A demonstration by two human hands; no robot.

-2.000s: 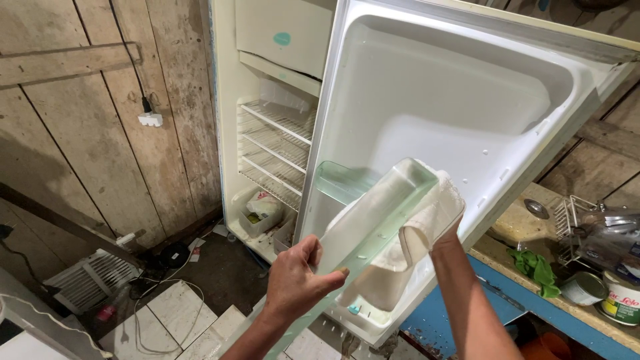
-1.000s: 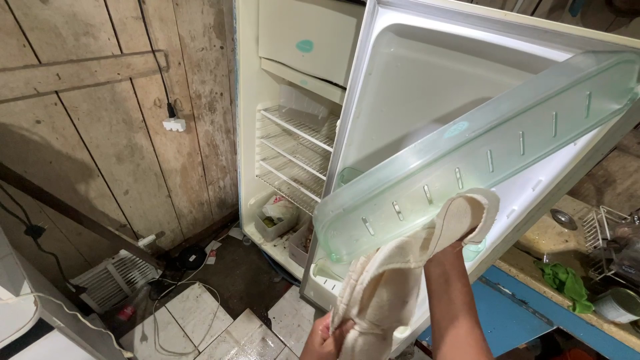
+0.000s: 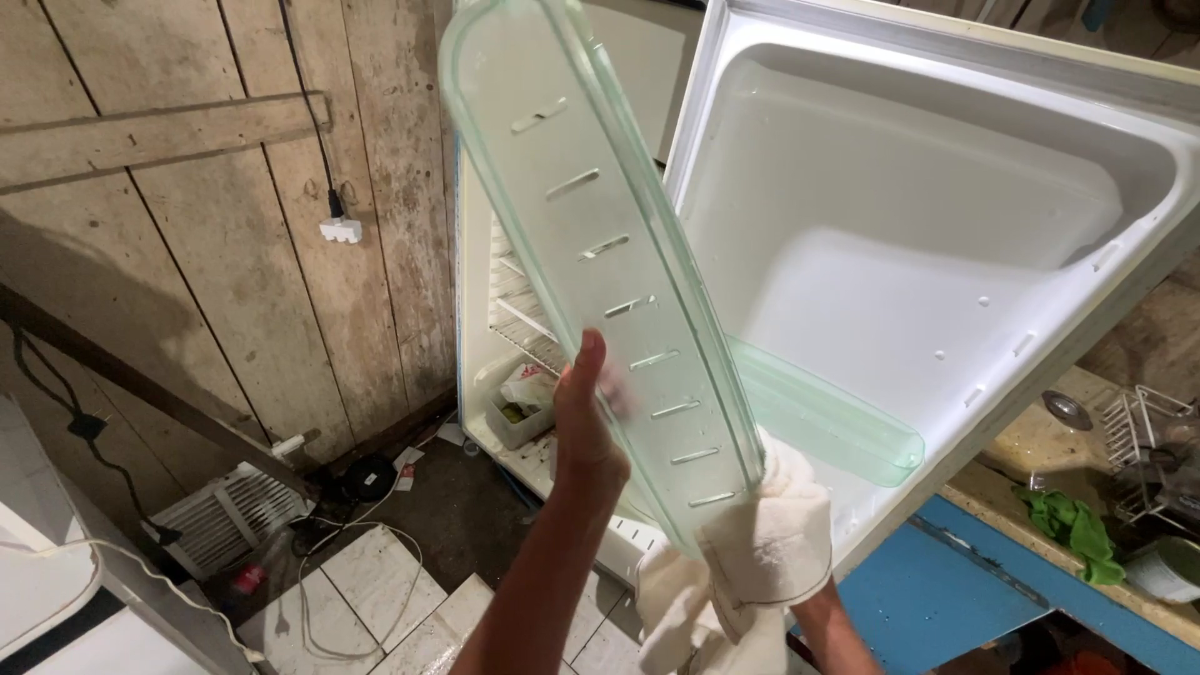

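Observation:
A long translucent green plastic refrigerator door shelf (image 3: 623, 281), slotted along its base, is tilted upright before the open refrigerator. My left hand (image 3: 591, 422) grips its left edge near the middle, thumb up. Around its lower right end is a cream cloth (image 3: 769, 544); my right hand (image 3: 820, 609) is mostly hidden under that cloth and holds the end through it. Behind, another green shelf (image 3: 825, 412) sits low in the white inner side of the refrigerator door (image 3: 909, 187).
Wire racks (image 3: 525, 314) and a plastic bin (image 3: 516, 417) are inside the refrigerator. A blue counter (image 3: 947, 581) with a green cloth (image 3: 1073, 530) and dish rack (image 3: 1139, 450) stands at right. A cable (image 3: 403, 553) lies on the floor tiles; a socket block (image 3: 340, 230) hangs at the wooden wall.
The shelf has swung from a slant toward the upper right to a steep upright tilt. My left hand has moved from the cloth to the shelf's edge. The cloth now wraps the shelf's lower end.

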